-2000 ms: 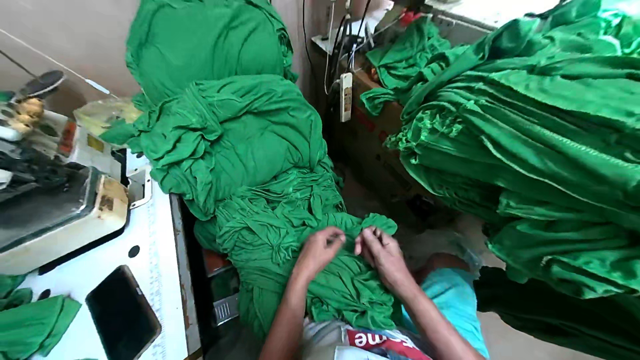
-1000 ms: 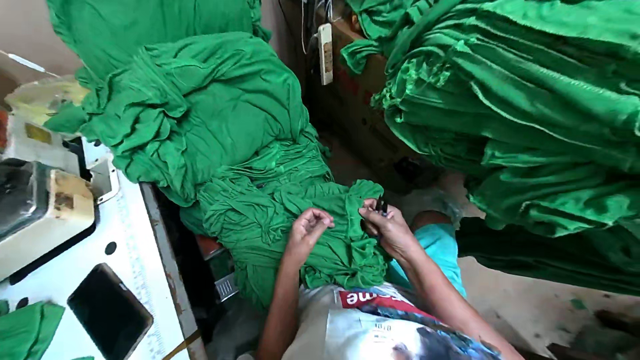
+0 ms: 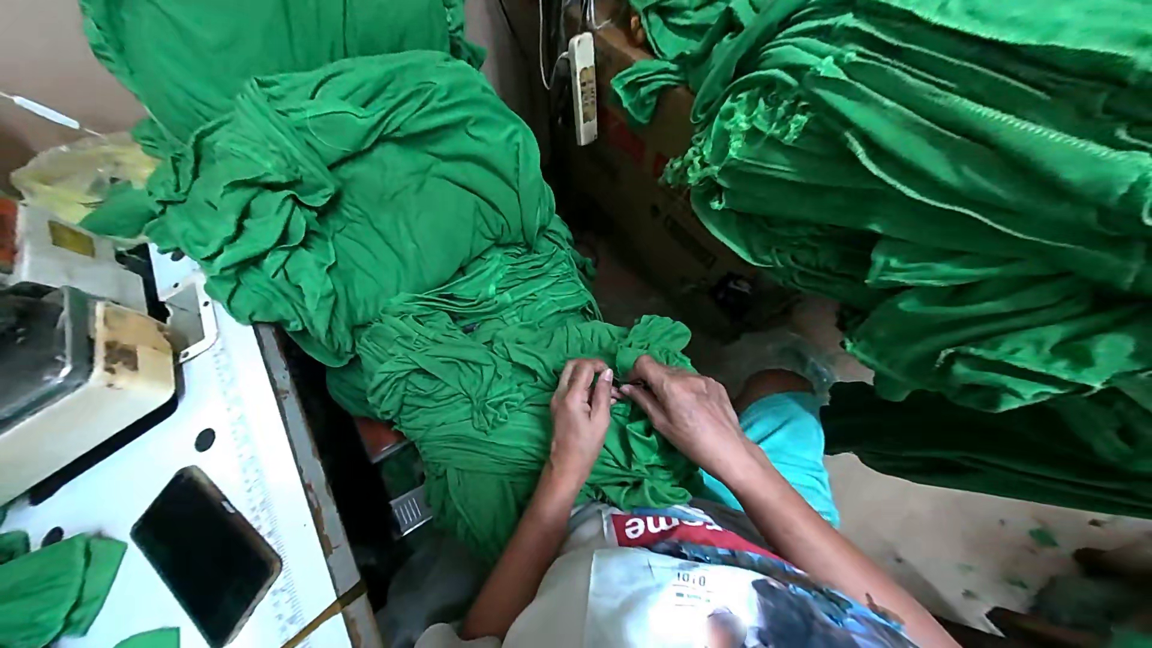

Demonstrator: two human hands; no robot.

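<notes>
A heap of gathered green fabric (image 3: 486, 360) lies over my lap and runs up to a larger green pile behind it. My left hand (image 3: 583, 409) is on this fabric, its thumb and fingers pinched close together. Right beside it my right hand (image 3: 688, 405) has its fingers curled around something small and dark, partly hidden, whose tip shows between the two hands. The fingertips of both hands nearly meet at the cloth.
To the left, a white sewing table (image 3: 243, 432) holds a smartphone (image 3: 207, 553), a sewing machine (image 3: 90, 387) and green scraps (image 3: 58, 585). More green fabric (image 3: 945, 180) is piled at the right. A power strip (image 3: 583, 90) hangs near a cardboard box (image 3: 657, 216).
My hands were apart a second ago, with a small dark tool showing in my right hand; now they have come together over the fabric.
</notes>
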